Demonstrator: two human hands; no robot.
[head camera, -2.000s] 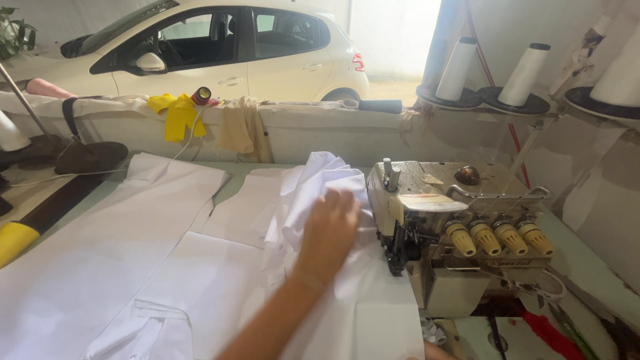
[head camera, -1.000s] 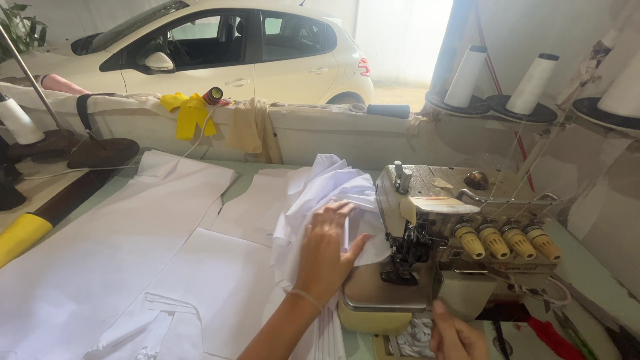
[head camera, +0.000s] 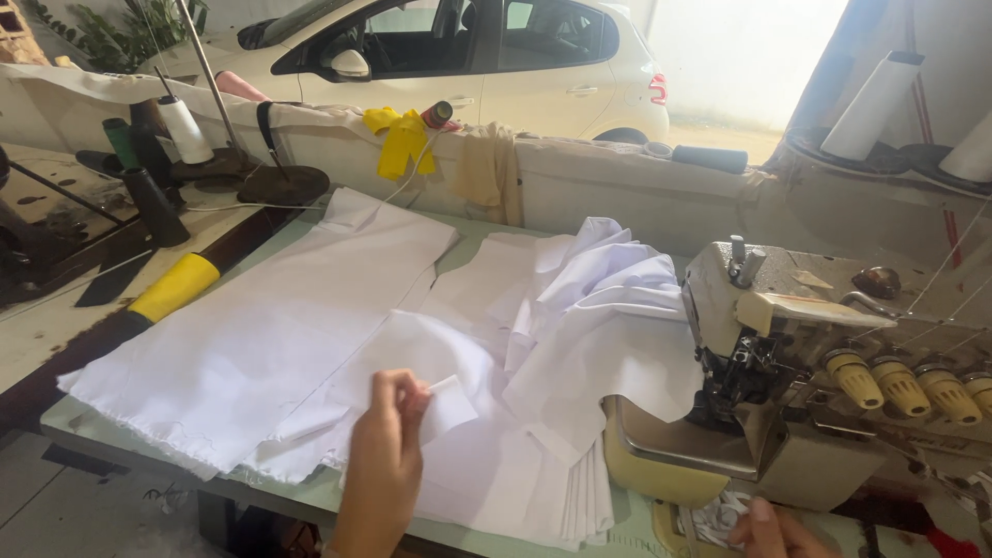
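My left hand (head camera: 387, 457) pinches the edge of a piece of white fabric (head camera: 446, 364) between thumb and fingers, lifted a little over the flat white panels (head camera: 271, 318). Bunched white cloth (head camera: 604, 287) lies right of it, against the overlock sewing machine (head camera: 744, 364). Partly cut off by the bottom edge, my right hand (head camera: 775, 531) is beside white scraps (head camera: 717, 515) below the machine bed; whether it holds anything cannot be seen.
Cones of white thread (head camera: 872, 108) stand behind the machine. A cloth-covered ledge (head camera: 620, 170) runs along the back, with yellow fabric strips (head camera: 403, 143) on it. Another thread stand (head camera: 283, 184) is at the left. A parked car (head camera: 542, 85) is beyond.
My left hand has moved from the bunched cloth beside the machine to the left and toward me, and now grips a fabric edge. The view has swung left.
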